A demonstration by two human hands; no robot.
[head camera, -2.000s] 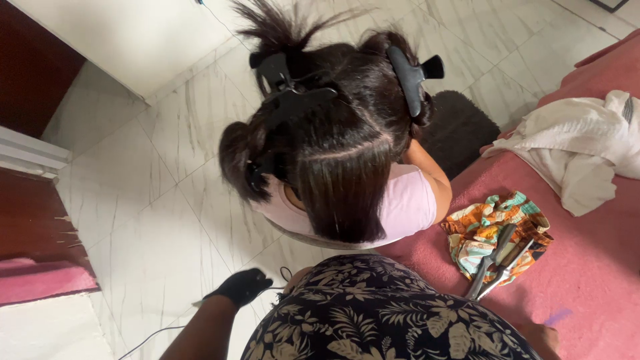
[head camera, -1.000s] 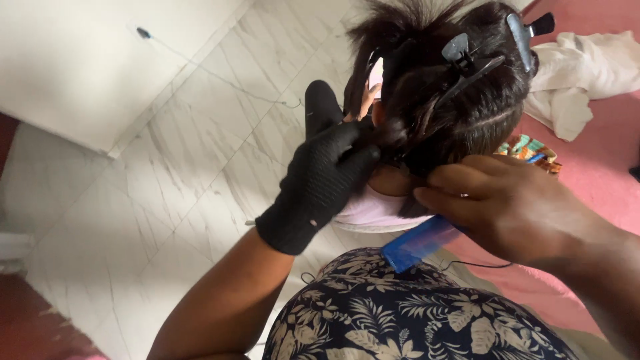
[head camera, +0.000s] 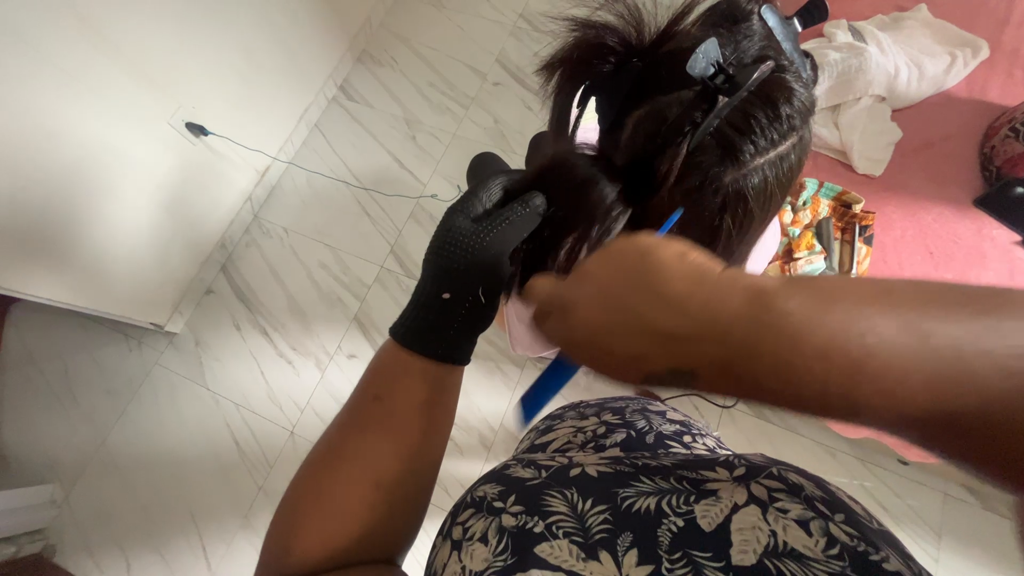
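My left hand [head camera: 480, 248], in a black dotted glove, grips a lock of dark hair [head camera: 580, 204] at the left side of a seated person's head. My bare right hand [head camera: 640, 308], blurred, is closed on a blue comb [head camera: 548, 390] just below that hair; the comb's thin blue end shows above the fingers. Dark hair clips [head camera: 706, 60] hold up sections of hair, one of them [head camera: 788, 36] near the top right of the head. A parting line runs across the hair on the right. The right fingertips are partly hidden.
A cable runs from a plug [head camera: 196, 129] in the white wall to the marble-patterned floor [head camera: 272, 312]. On the pink cover [head camera: 944, 160] at right lie a white cloth [head camera: 888, 68], a patterned cloth [head camera: 816, 200] with what looks like a styling tool on it, and a dark object at the edge.
Two seconds ago my gloved left hand was low, away from the head; it now holds hair. The right hand with the blue comb has come up to the hair. The view has shifted.
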